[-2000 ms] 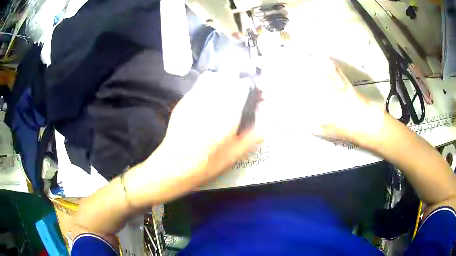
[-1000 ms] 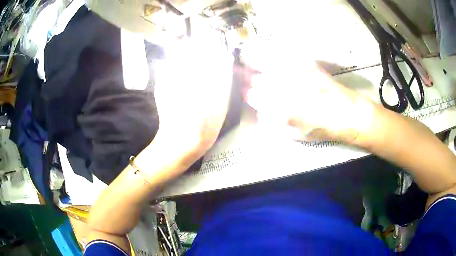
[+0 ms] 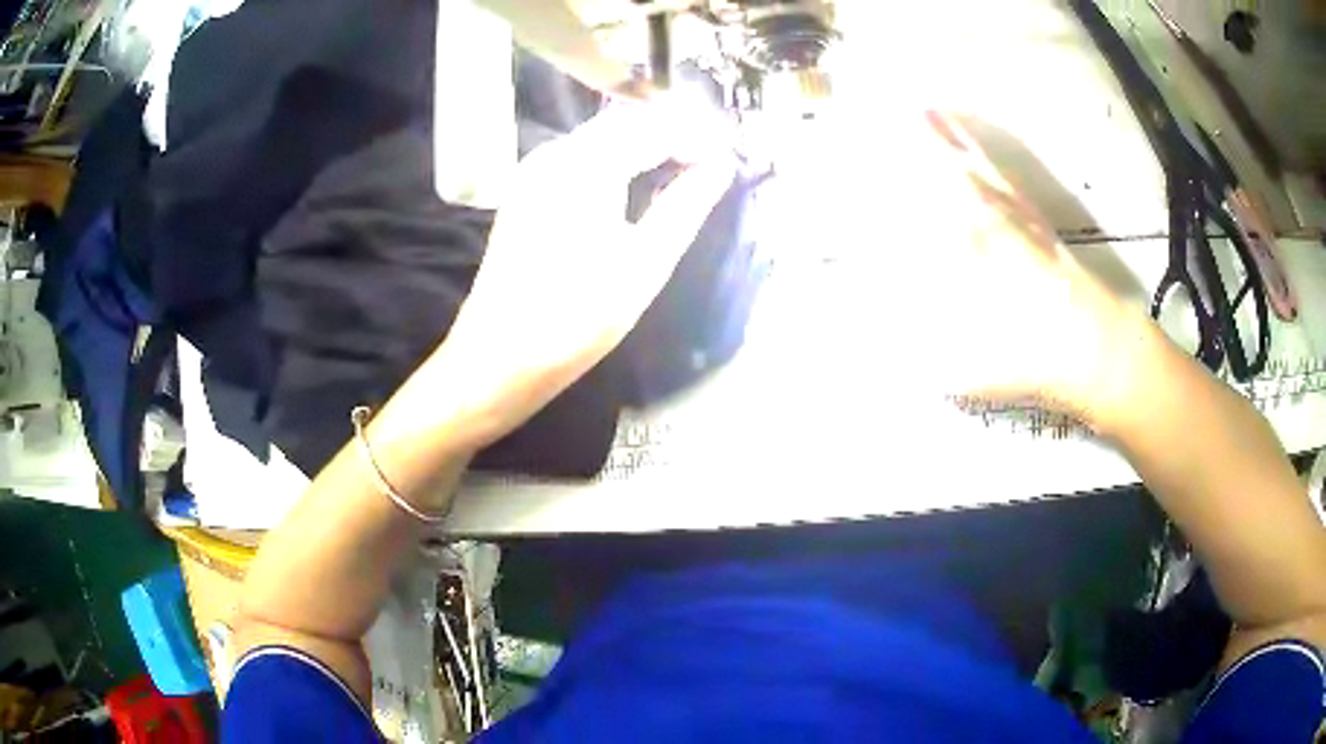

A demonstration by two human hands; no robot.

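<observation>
A bulky dark garment [image 3: 335, 276] covers the left of the white table. Shinier blue-grey lining [image 3: 698, 327] shows at its right edge, below the needle area. My left hand [image 3: 582, 233] lies over the garment with fingers near the presser foot [image 3: 745, 109]; its fingertips are lost in glare, so its grip cannot be told. My right hand [image 3: 1003, 291] is right of the presser foot, over the table, badly washed out by the lamp; its fingers are hard to tell apart. The sewing machine's dark round part [image 3: 793, 41] shows at the top.
Black shears [image 3: 1204, 247] lie at right beside a thin pinkish tool [image 3: 1268, 262]. Ruler marks [image 3: 1280, 390] run along the table's front edge. A white bar [image 3: 476, 109] stands over the garment. Blue cloth [image 3: 102, 313] hangs at far left. Blue and red stools [image 3: 163, 632] show below.
My left hand has moved up and right towards the presser foot. More of the garment and its shiny lining now shows below my left hand. The camera view has also shifted.
</observation>
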